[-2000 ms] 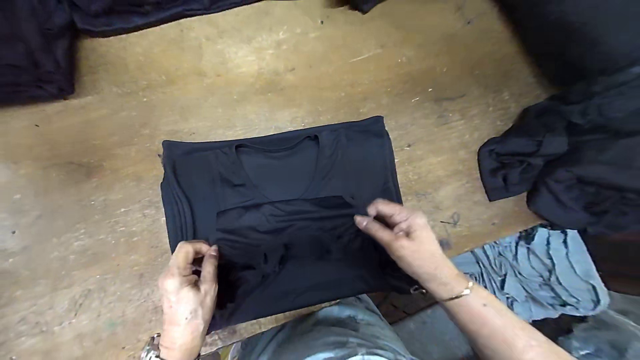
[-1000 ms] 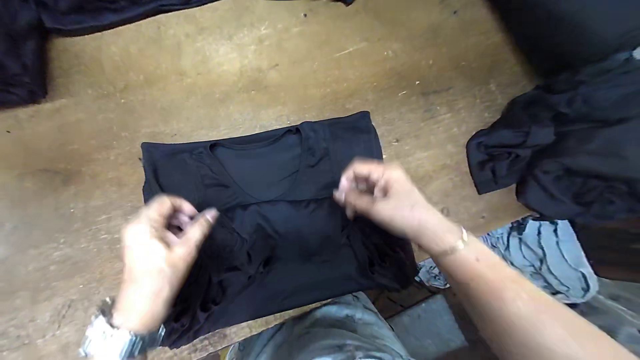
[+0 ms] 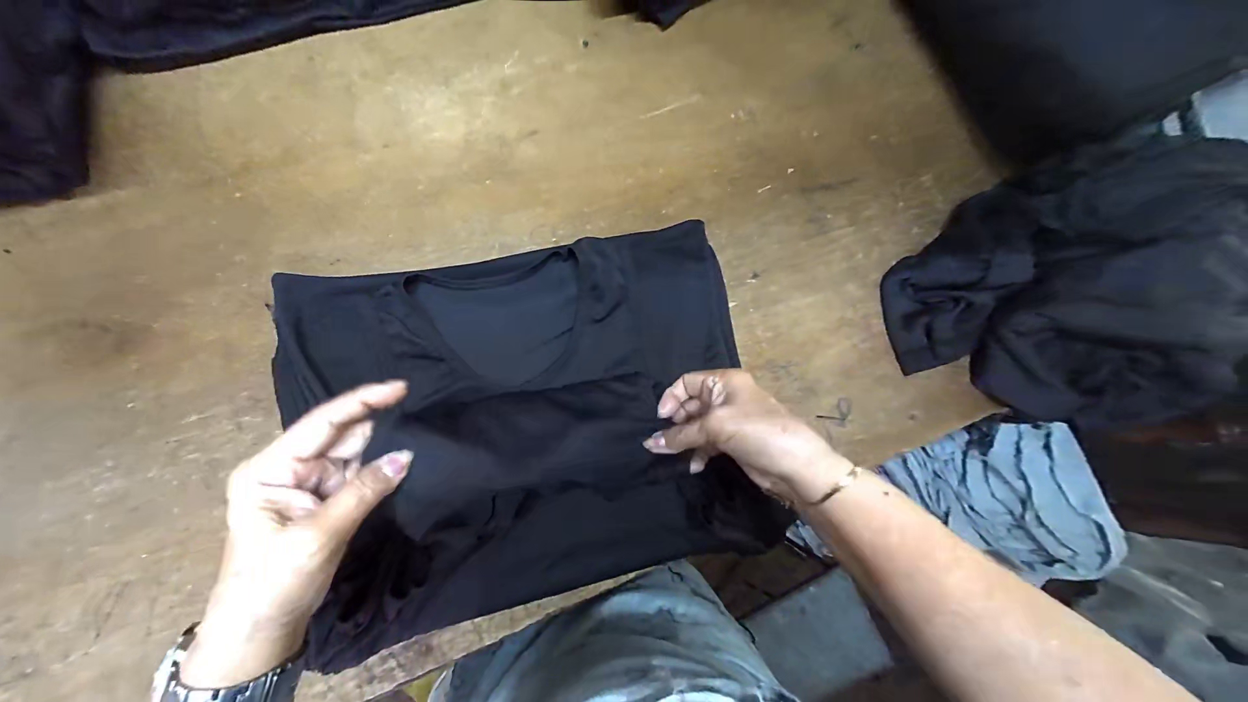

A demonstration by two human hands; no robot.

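Observation:
A dark garment [image 3: 575,439] with a rounded neckline lies partly folded on the wooden table [image 3: 468,146], its neckline toward the far side. Over the garment's left part is my left hand [image 3: 302,497], thumb and forefinger apart, with nothing between them. My right hand [image 3: 731,429] is above the garment's right side, fingers curled and thumb near the fingertips. Whether it pinches any cloth is unclear. Loose, bunched fabric shows along the lower left and lower right of the garment.
More dark cloth [image 3: 244,24] lies along the far left edge. A heap of dark garments [image 3: 1121,283] is at the right. Below it hangs or lies grey-blue patterned cloth [image 3: 1024,497]. My legs in greyish trousers [image 3: 624,643] are against the near table edge.
My left hand has come off the cloth it touched two seconds ago, and its fingers have spread. The upper layer's edge across the garment has shifted. My right hand stays near the right side.

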